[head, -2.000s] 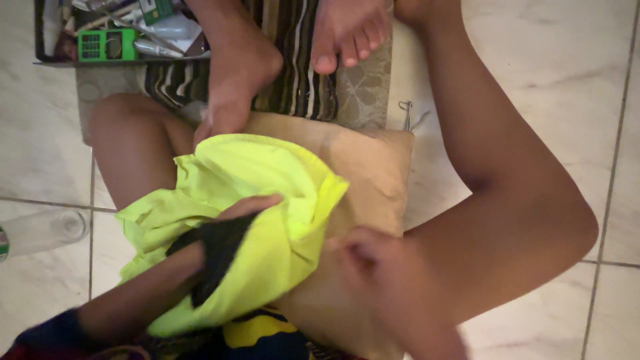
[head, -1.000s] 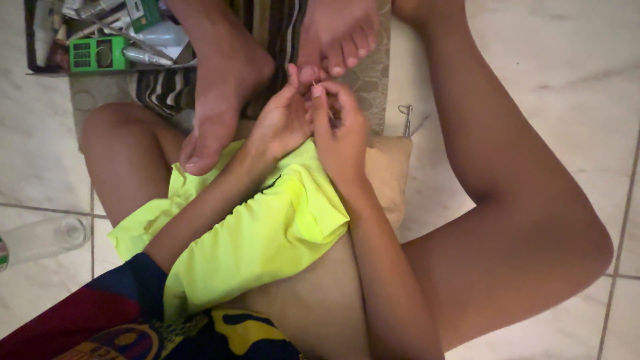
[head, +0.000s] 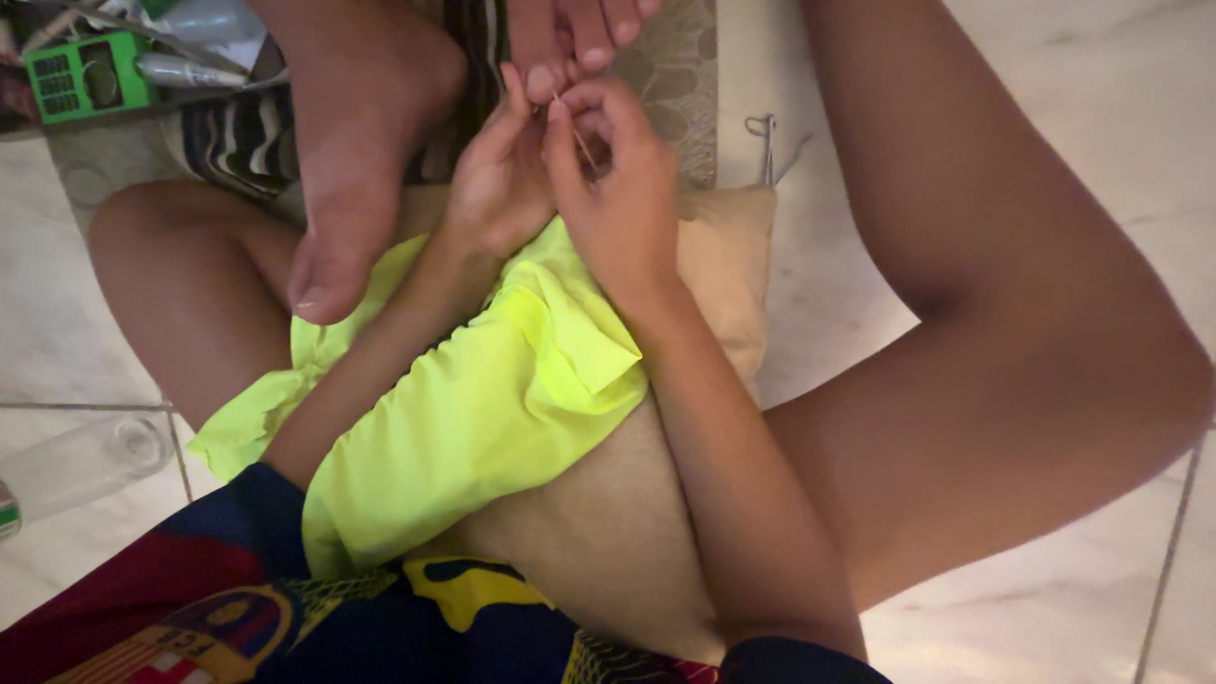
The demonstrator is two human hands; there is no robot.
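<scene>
A bare foot (head: 575,38) of another person reaches in from the top. My left hand (head: 508,157) is at its toes, fingers around or under one toe; how firmly it grips is hard to see. My right hand (head: 617,176) pinches a thin light-coloured stick (head: 583,147) between thumb and fingers, its upper end close to the toe. A neon yellow cloth (head: 475,427) lies over a beige cushion (head: 731,275) in my lap, beneath my forearms. The person's other foot (head: 347,190) rests at the left, toes on or above the cloth's edge.
At the upper left sits a tray of small items with a green plastic case (head: 90,78) and a tube (head: 190,71). A clear bottle (head: 90,465) lies on the tiles at the left. A metal scissor-like tool (head: 768,147) lies beyond the cushion. A striped cloth (head: 237,142) is under the feet.
Two seconds ago my left hand was on the yellow cloth and my right hand was over the cushion. Both have since moved up to the toes.
</scene>
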